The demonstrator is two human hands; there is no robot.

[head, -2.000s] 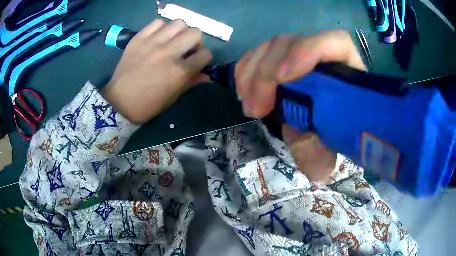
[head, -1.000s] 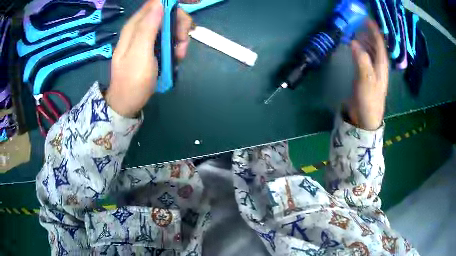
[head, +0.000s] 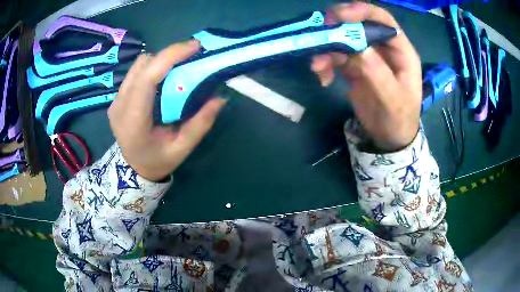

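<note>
A curved black and light blue device body (head: 256, 48) is held up level over the bench mat. My left hand (head: 157, 114) grips its wide curved end at the left, thumb below and fingers above. My right hand (head: 379, 74) holds its narrow end, where a pointed black tip (head: 381, 34) sticks out. A second light blue panel shows along its far side. The blue electric screwdriver (head: 438, 85) lies on the mat, mostly hidden behind my right hand and forearm; its thin bit (head: 326, 157) shows left of my right sleeve.
A white flat strip (head: 267, 99) lies mid-bench. Red-handled scissors (head: 70, 154) and several device bodies (head: 80, 105) lie at left, beside a cardboard box edge (head: 28, 102). More device pieces (head: 472, 63) and tweezers (head: 449, 122) lie at right. A small white speck (head: 228, 205) is near the front edge.
The screwdriver has left my right hand and lies on the mat. My right hand has moved left onto the device. The device has turned from upright in view to level, held by both hands.
</note>
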